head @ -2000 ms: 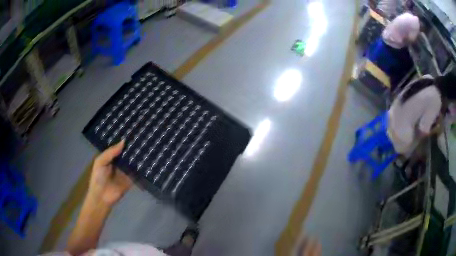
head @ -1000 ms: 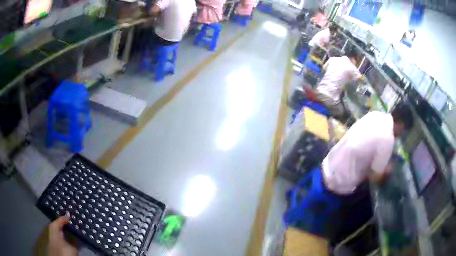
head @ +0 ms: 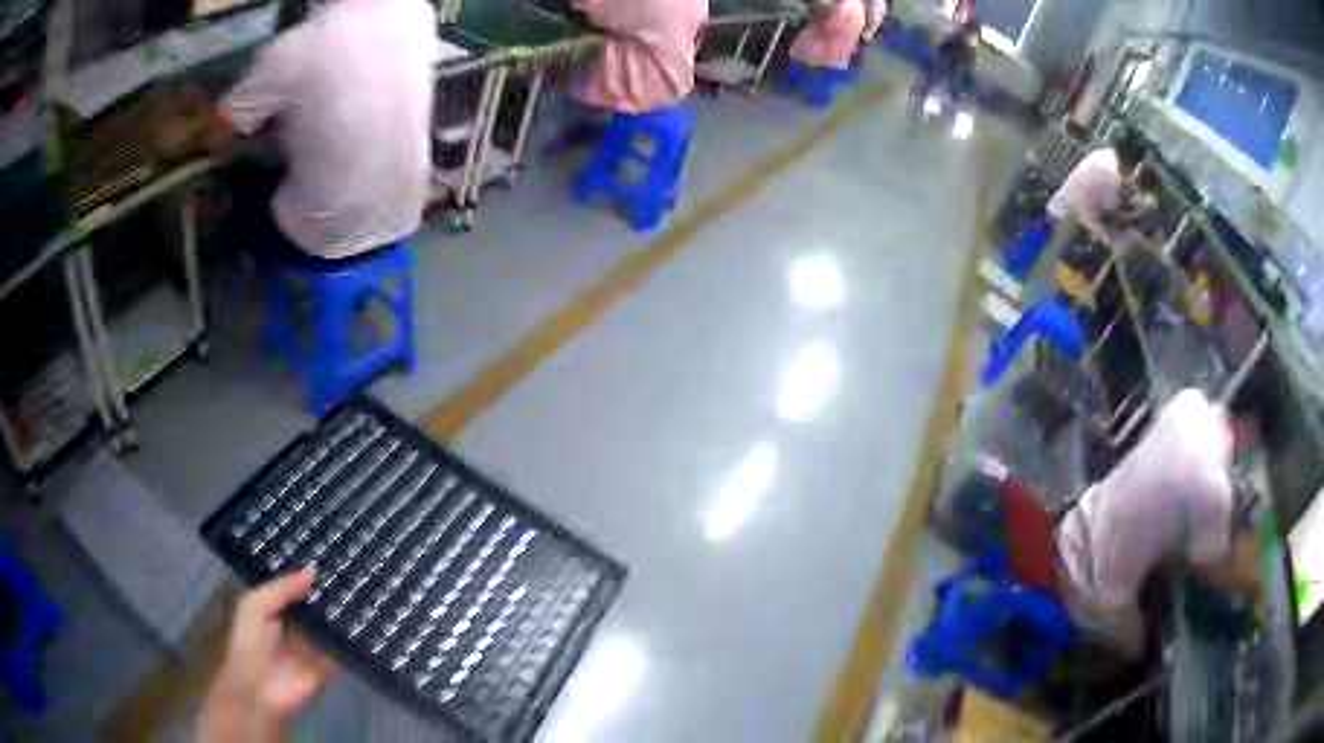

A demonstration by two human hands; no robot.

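Observation:
A black parts tray [head: 559,581] with a grid of pockets is held low in front of me, tilted, at the lower left. Small shiny silver parts [head: 392,544] sit in rows in most of its pockets; the pockets towards its right end look dark. My left hand [head: 269,661] grips the tray's near left edge, with the thumb on top and the other fingers hidden beneath. The tray's bottom edge is near the picture's lower rim. My right hand is not in view.
A grey aisle floor [head: 697,378] runs ahead between yellow-orange lines. On the left, a person [head: 349,131] sits on a blue stool [head: 341,327] at a bench. On the right, a person [head: 1147,508] leans at a bench beside a blue stool [head: 995,631]. More people sit farther along.
The view has moved forward along the aisle; the seated people on the left are nearer. The green floor mark has left view. The tray is still in my left hand and appears higher and farther right.

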